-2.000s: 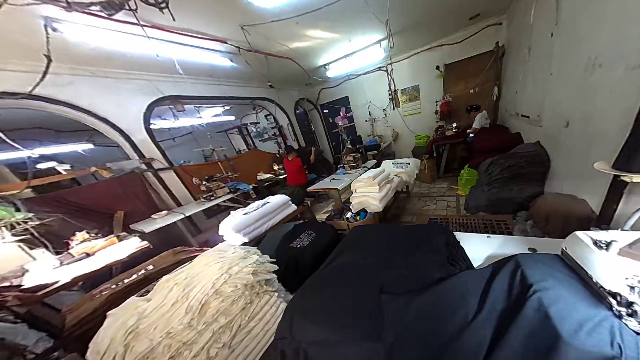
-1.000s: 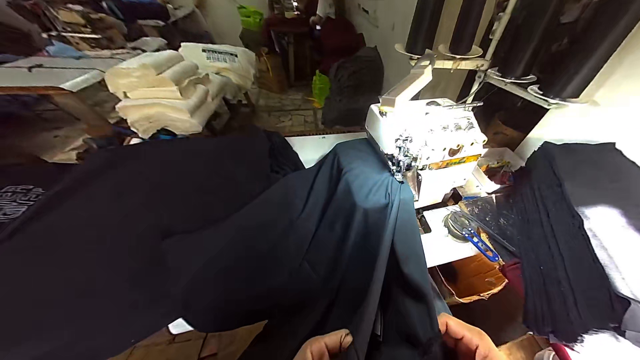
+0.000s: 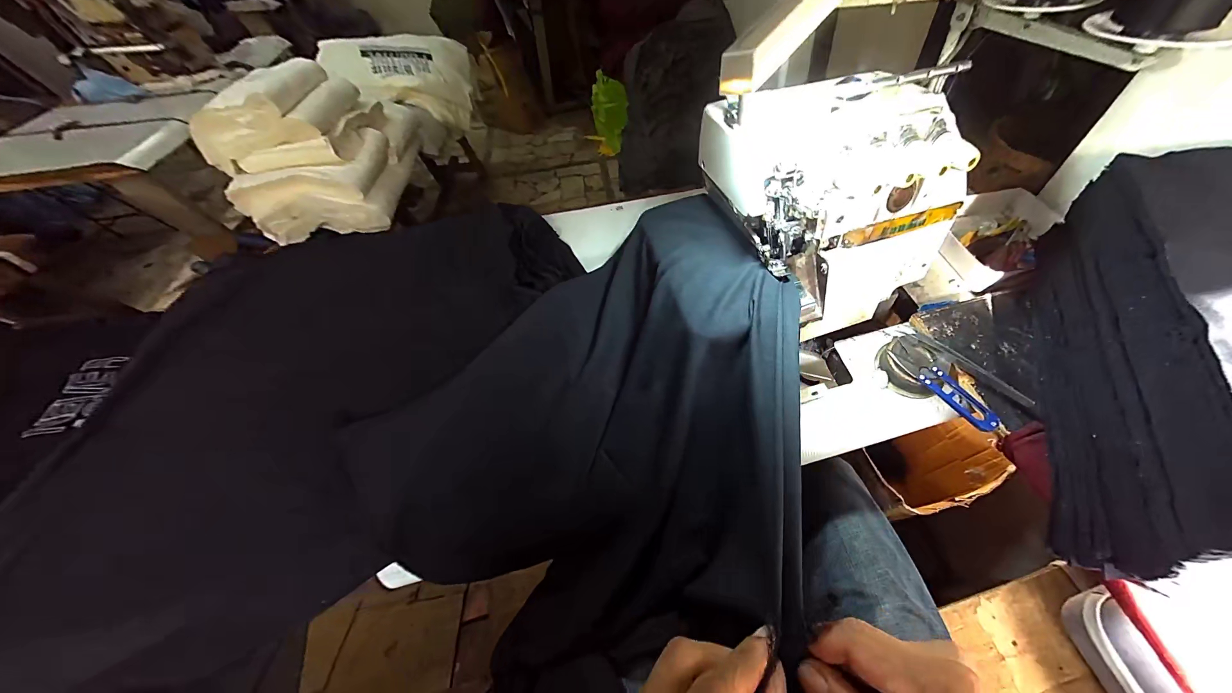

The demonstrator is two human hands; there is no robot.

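Dark fabric (image 3: 597,423) drapes from the left across the white table, and one edge of it lies at the needle area of a white overlock sewing machine (image 3: 837,173). At the bottom, my left hand (image 3: 712,666) pinches the fabric's edge between thumb and finger. Close beside it on the right, my right hand (image 3: 876,658) grips the same hanging edge. The folded edge runs taut from both hands up to the machine's presser foot area. Part of each hand is cut off by the frame's lower border.
Right of the machine lie blue thread snips (image 3: 960,398) on the sewing table (image 3: 871,414) and a stack of dark cut fabric (image 3: 1126,366). Below is an open cardboard box (image 3: 938,467). Rolled cream fabric (image 3: 318,144) is piled at the back left. Thread cones stand at the upper right.
The view has swung down from the room to the machine. Since one second ago, my hands have come closer together at the fabric's edge.
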